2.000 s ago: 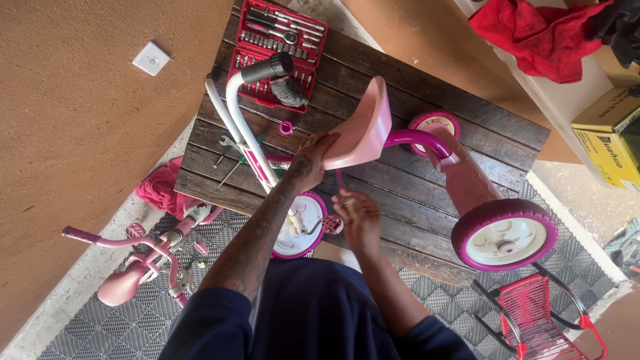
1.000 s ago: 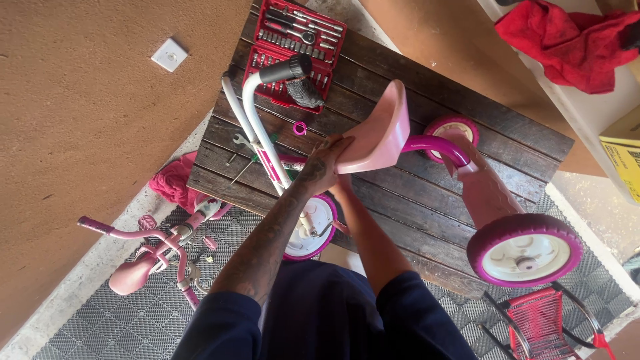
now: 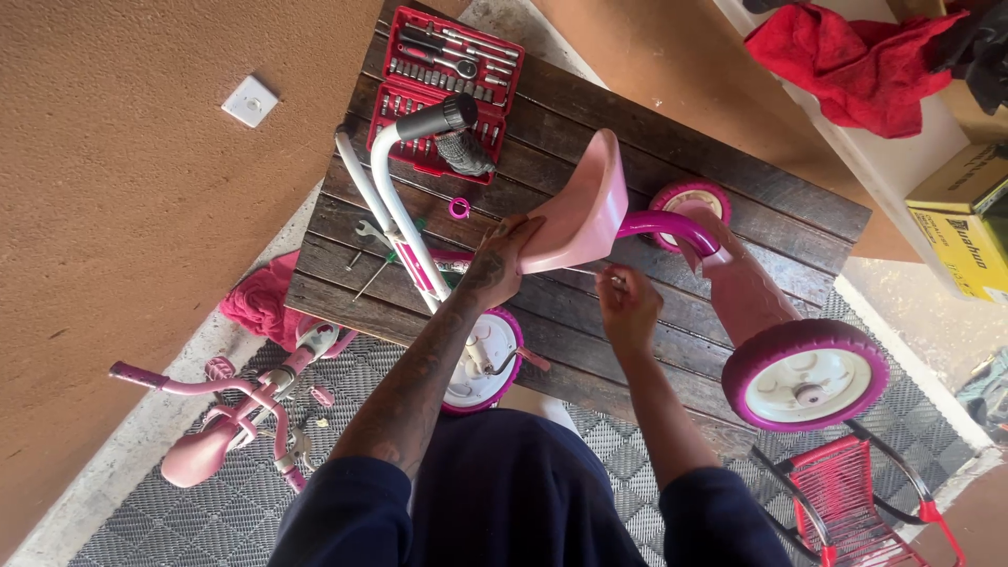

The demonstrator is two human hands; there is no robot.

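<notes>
A tricycle with a pink plastic seat (image 3: 581,213), white handlebar (image 3: 383,169) and purple frame tube (image 3: 669,223) stands on a dark slatted wooden table (image 3: 551,138). My left hand (image 3: 504,264) grips the lower front edge of the seat. Just right of it, below the seat, my right hand (image 3: 628,303) is curled with its fingers together; a thin shaft seems to run from it toward the seat's underside, though what it holds is partly hidden. The front wheel (image 3: 484,366) lies below my left forearm; a large rear wheel (image 3: 807,376) is at the right.
An open red socket set (image 3: 504,63) lies at the table's back. A wrench (image 3: 370,230), a screwdriver (image 3: 376,277) and a purple ring (image 3: 459,208) lie left of the seat. A pink bicycle (image 3: 197,453) is on the floor at left, a red chair (image 3: 839,488) at lower right.
My right hand was against the seat's underside beside my left hand one second ago; it has moved away to the right. My left hand stays on the seat.
</notes>
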